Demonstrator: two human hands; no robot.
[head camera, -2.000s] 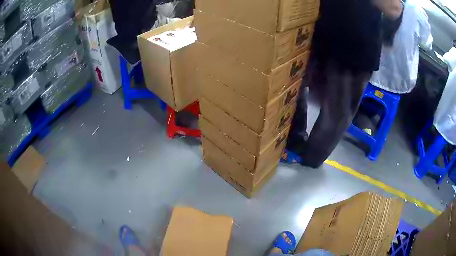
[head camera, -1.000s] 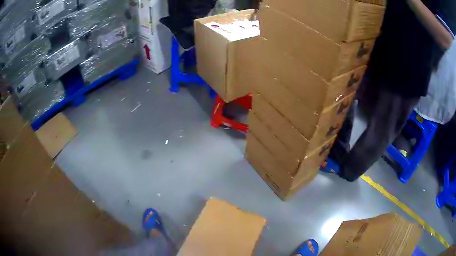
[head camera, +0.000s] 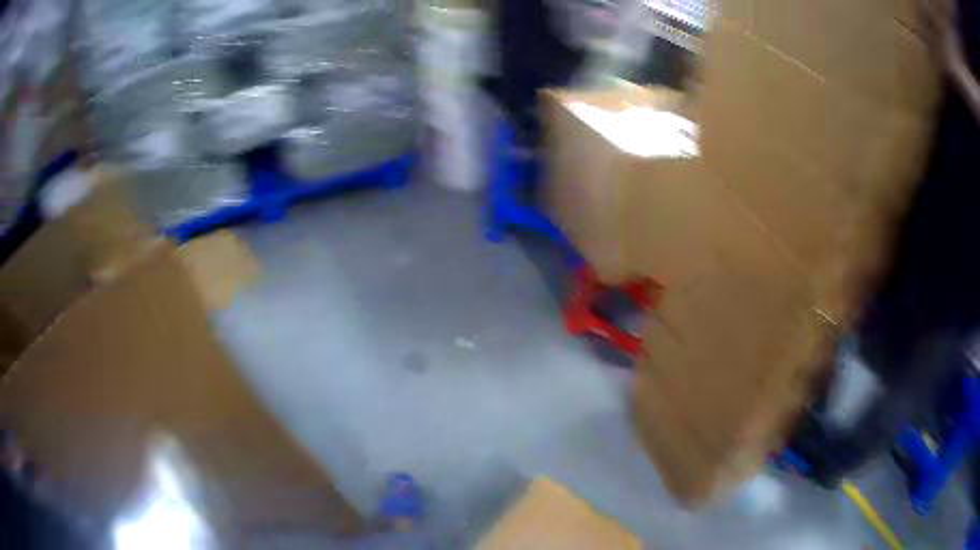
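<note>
The frame is strongly blurred. Neither of my hands can be made out. A large brown carton stands at the lower left, with raised flaps and a bright glare patch below it. A brown cardboard piece lies at the bottom centre, cut off by the picture's edge. My blue sandal shows on the floor between the two.
A tall stack of cartons stands at the right, a person in dark clothes behind it. A filled carton sits above a red stool. A wrapped load stands on a blue pallet at the upper left.
The view has swung left, so the stack and filled carton sit further right. More of the large carton at the left shows. The carton at the lower right has left the picture.
</note>
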